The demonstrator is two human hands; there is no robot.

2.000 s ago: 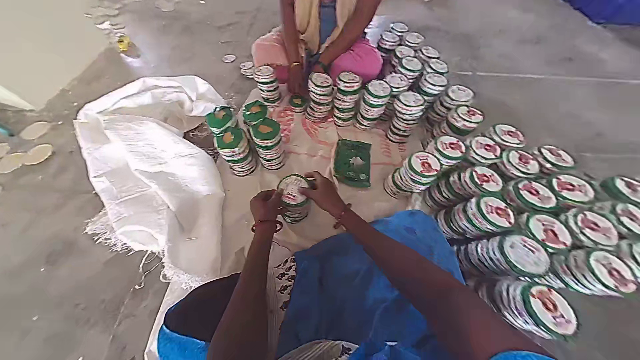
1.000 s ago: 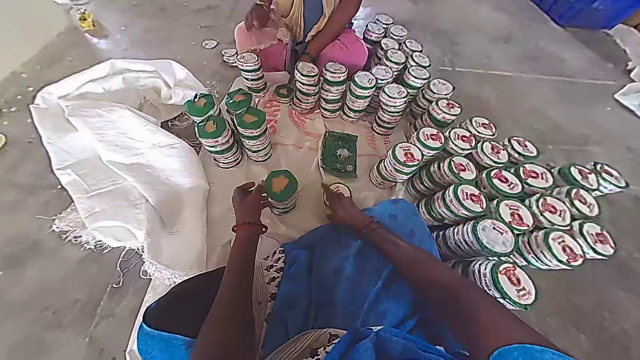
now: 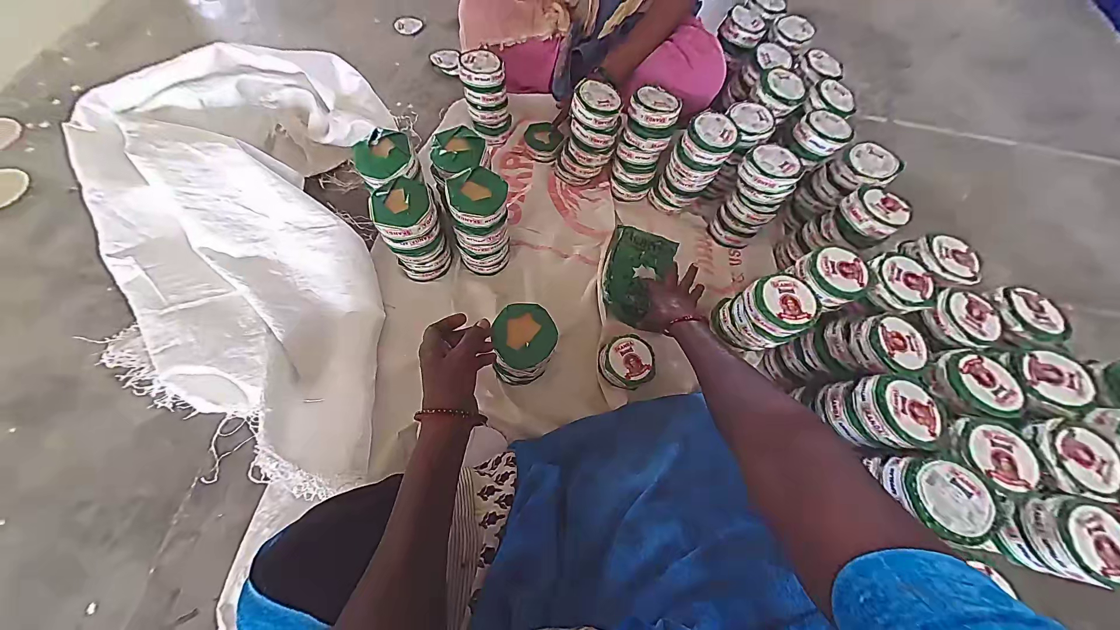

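Note:
A short stack of round packs with a green-bordered top (image 3: 525, 337) stands upright before me. My left hand (image 3: 455, 350) is at its left side, thumb and fingers apart, and it does not grasp the stack. My right hand (image 3: 674, 302) reaches onto the lower right edge of a flat green printed packet or stack of wrappers (image 3: 632, 262), its fingers spread; whether it grips a sheet is not clear. Just below that hand, a round pack with a printed white label (image 3: 630, 360) lies on the pale sack cloth (image 3: 560, 394).
Several stacks with green tops (image 3: 405, 227) stand at the back left. Tall labelled stacks (image 3: 598, 131) line the far side before a seated person (image 3: 612, 44). Many leaning rows (image 3: 910, 411) fill the right. A crumpled white woven sack (image 3: 219, 175) lies on the left.
My right hand has moved from the small round pack up to the green packet. The stack between my hands two seconds ago now stands beside my left hand, which has let go.

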